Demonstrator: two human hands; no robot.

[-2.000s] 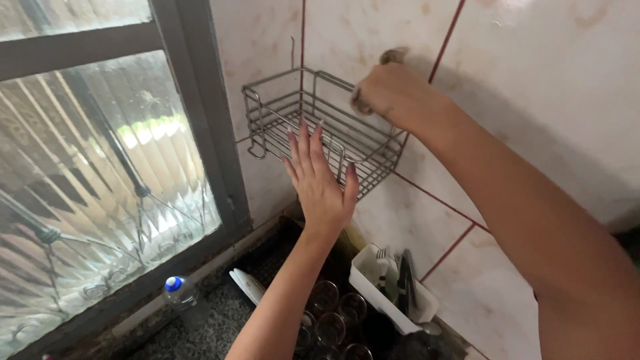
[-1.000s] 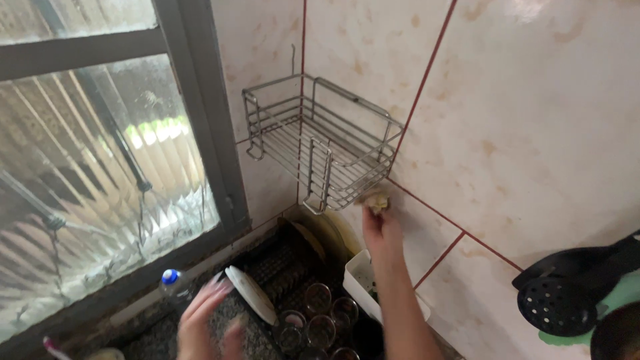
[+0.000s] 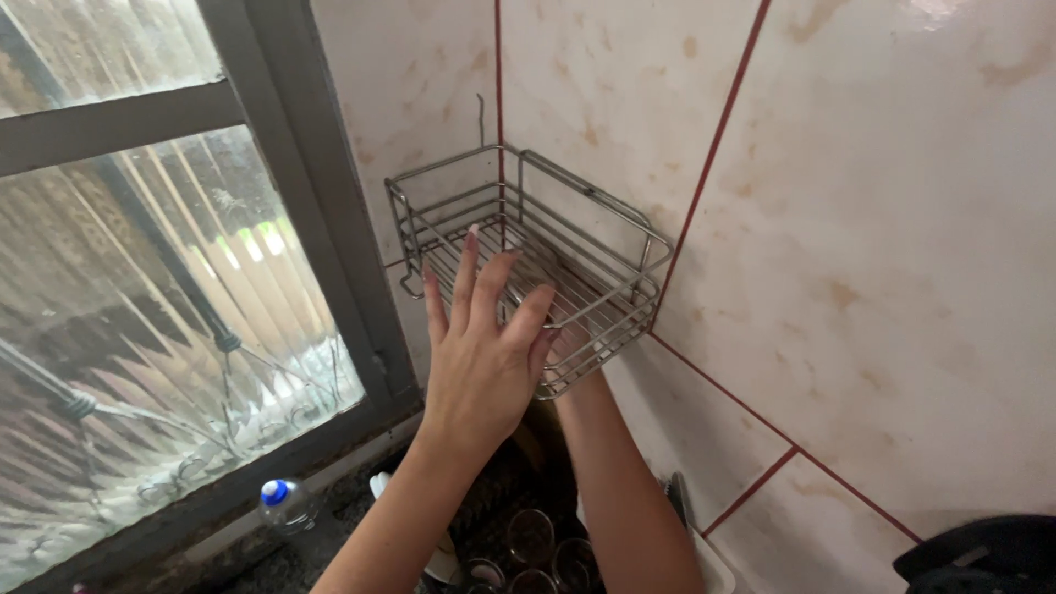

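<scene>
A metal wire basket is mounted in the tiled corner beside the window. My left hand rests with spread fingers on the basket's front wires. Behind it, my right hand reaches up from below and shows through the wires of the basket's floor; its fingers are mostly hidden, and what it holds cannot be made out.
Drinking glasses stand below the basket. A clear plastic bottle with a blue cap is by the window frame. A white container with utensils is partly behind my right forearm. Black utensils are at lower right.
My left hand has risen from low by the counter to the basket front. My right hand, seen below the basket's right end with a light-coloured thing, has moved left under its floor.
</scene>
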